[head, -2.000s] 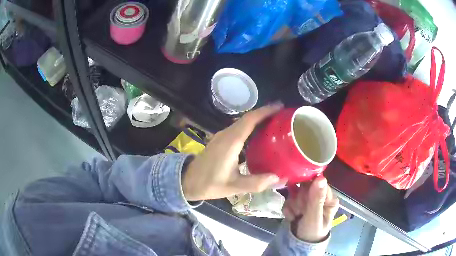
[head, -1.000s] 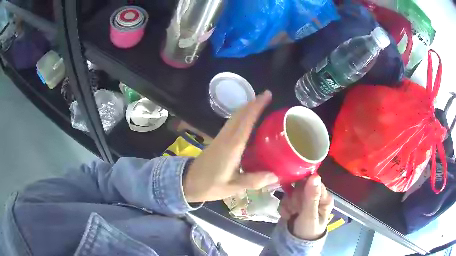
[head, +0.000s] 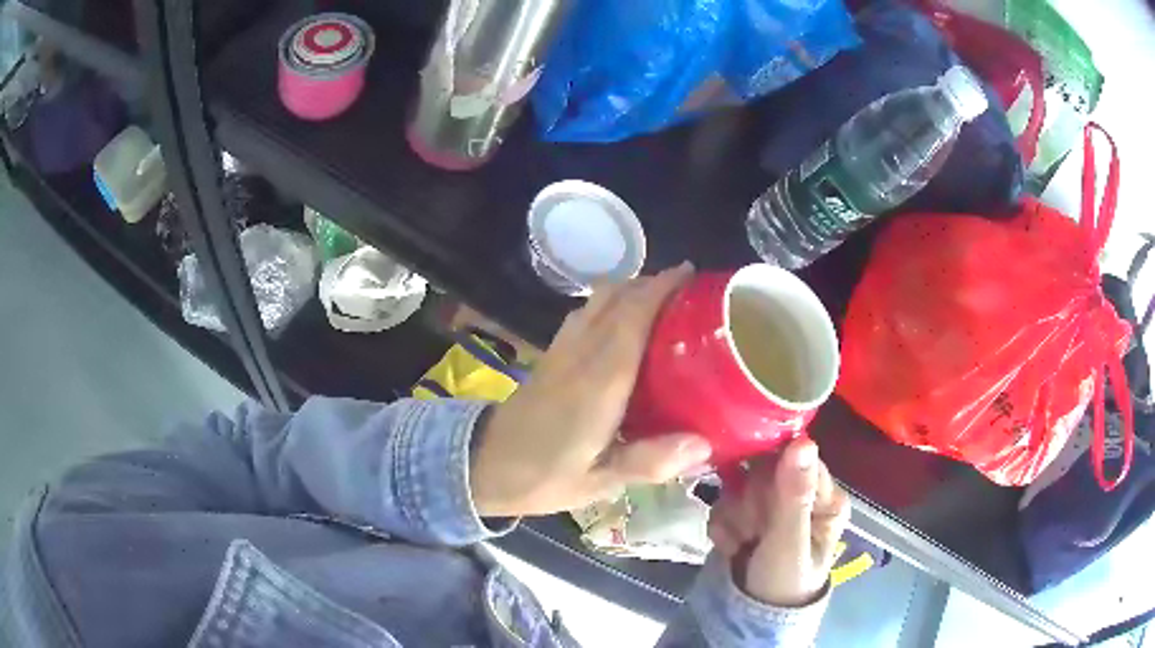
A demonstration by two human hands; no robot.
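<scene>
The red mug (head: 709, 373) is tilted to the right over the shelf edge, its cream rim and the pale yellowish liquid inside facing me. My left hand (head: 576, 405) is around the mug's left side, thumb low and fingers high; its fingertips are partly hidden behind the mug. My right hand (head: 785, 522) grips the handle from below, thumb upward; most of the handle is hidden. The round mug lid (head: 586, 236), with a pale centre, lies on the black shelf just beyond my left fingers.
The upper shelf (head: 418, 209) holds a pink thermos cap (head: 322, 86), a silver thermos (head: 475, 95), a blue plastic bag (head: 678, 70), a lying water bottle (head: 861, 171) and a red plastic bag (head: 969, 336). A yellow bag (head: 466, 371) is lower. A black post (head: 203, 190) stands left.
The mug has shifted slightly left from its place two seconds ago. My left fingers, raised off the mug a second ago, are closed around it again. The lid has stayed put.
</scene>
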